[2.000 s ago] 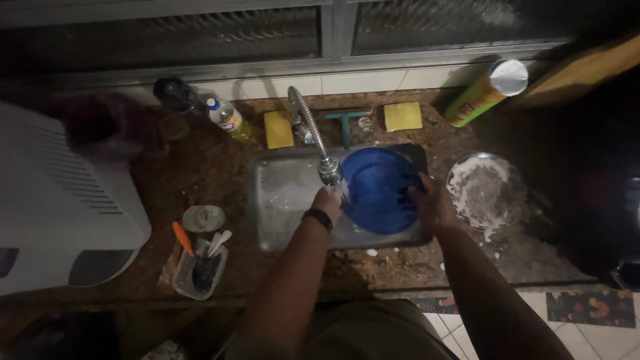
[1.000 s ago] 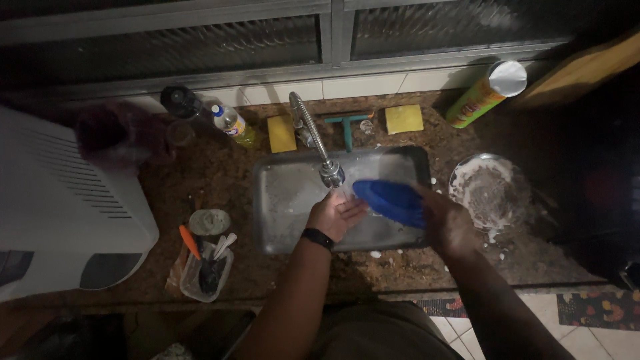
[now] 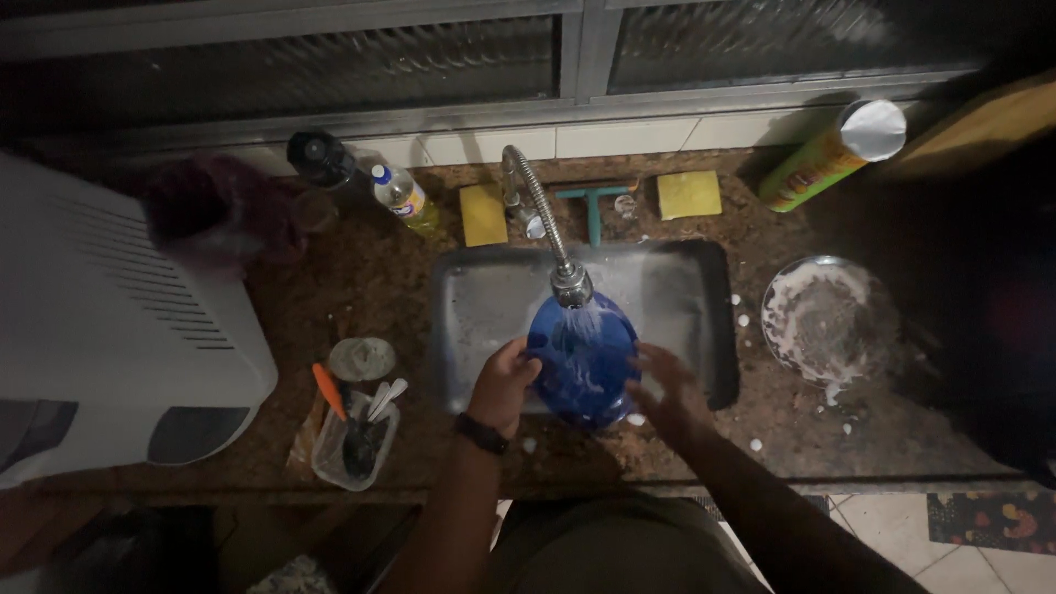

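A blue plastic plate or shallow bowl (image 3: pixel 584 359) is tilted over the front part of the metal sink (image 3: pixel 487 289). Water from the flexible faucet's spray head (image 3: pixel 572 286) runs onto its inner face. My left hand (image 3: pixel 505 384) grips the left rim, thumb on the inner side; a dark band is on that wrist. At the right rim is my right hand (image 3: pixel 670 392), fingers spread and slightly blurred; whether they touch the rim is unclear.
A soapy glass dish (image 3: pixel 825 322) lies right of the sink. Behind stand yellow sponges (image 3: pixel 483 215), a teal squeegee (image 3: pixel 594 214), a detergent bottle (image 3: pixel 402 196) and a green canister (image 3: pixel 817 161). A plastic container (image 3: pixel 355 445) with utensils is at left, near a white appliance (image 3: pixel 124 330).
The blue plate has moved left under the spray and now shows its inner face. My left hand has gone from beneath the faucet to the plate's left rim.
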